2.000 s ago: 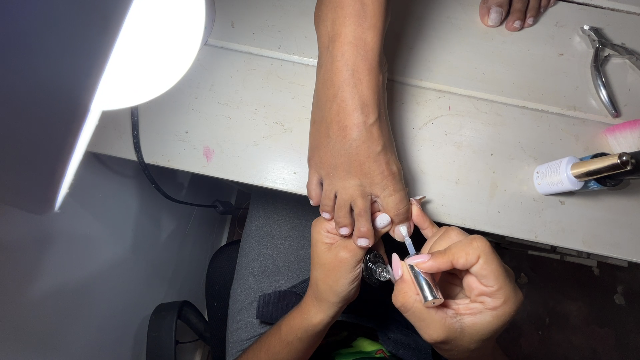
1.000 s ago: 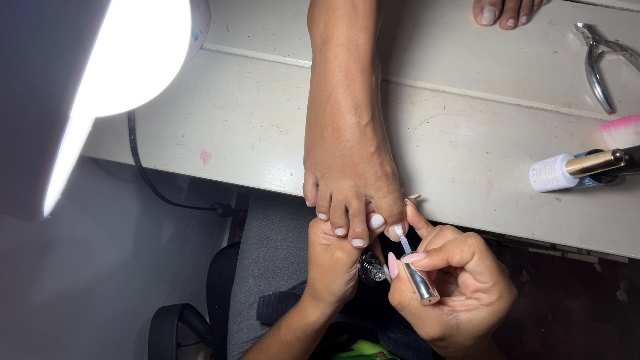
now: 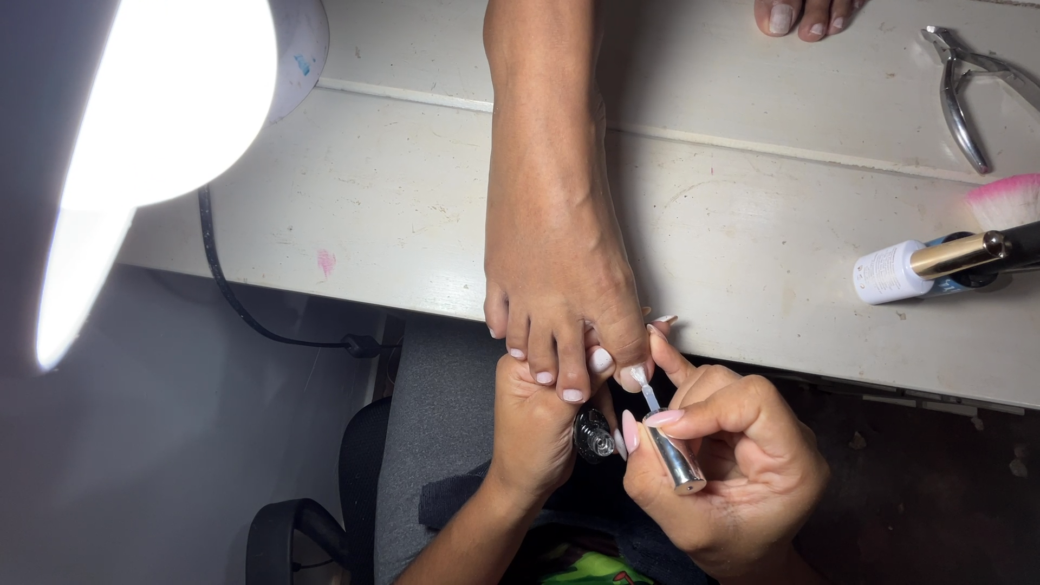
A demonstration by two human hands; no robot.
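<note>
Another person's foot rests over the table edge, toes toward me, with pale polish on the nails. My right hand pinches the silver cap of a nail polish brush between thumb and index finger. The brush's white tip touches the big toenail. My left hand is under the toes, its white thumbnail showing between the big toe and second toe. A dark polish bottle with an uncovered neck is held in that hand; the fingers around it are mostly hidden.
A bright lamp stands at the left, near a black cable. On the white table, cuticle nippers, a white bottle with a gold cap and a pink-and-white brush lie at right. Other toes show at the top.
</note>
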